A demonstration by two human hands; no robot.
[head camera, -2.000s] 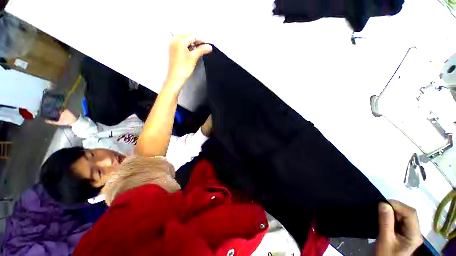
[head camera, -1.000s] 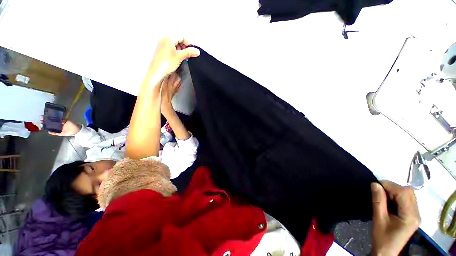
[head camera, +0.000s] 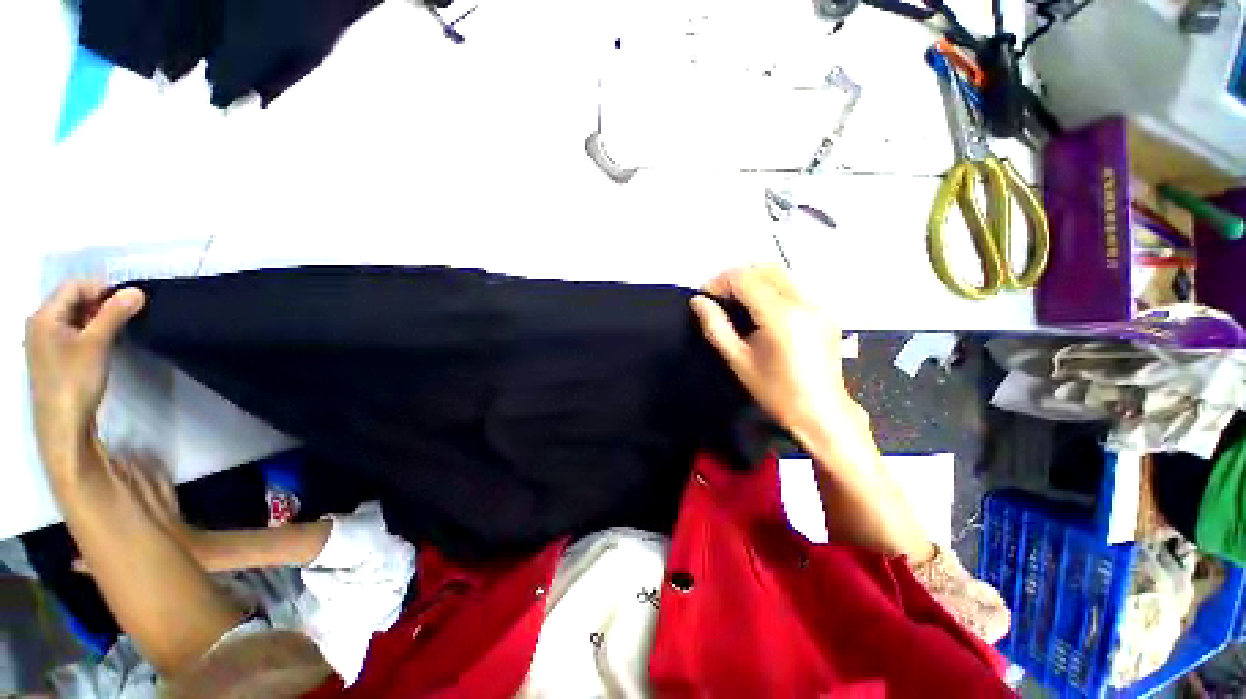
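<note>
A large black cloth (head camera: 478,382) is stretched out between my hands, its upper edge nearly straight along the white table and its lower part hanging into my lap. My left hand (head camera: 79,341) pinches the cloth's left corner between thumb and fingers. My right hand (head camera: 772,341) grips the upper right end of the edge. The flat bed of the sewing machine (head camera: 724,116) is at the upper middle, beyond the cloth. Small thread snips (head camera: 799,208) lie just below it.
Yellow-handled shears (head camera: 987,230) and a purple box (head camera: 1089,225) of pens stand at the right. Black pieces (head camera: 226,41) lie at the upper left. A blue crate (head camera: 1045,587) with scraps is below right. Another person's arm (head camera: 246,546) reaches in at lower left.
The view has turned toward the right, bringing in the shears, purple box and crates. The cloth now lies nearly level across the view, still held at both ends.
</note>
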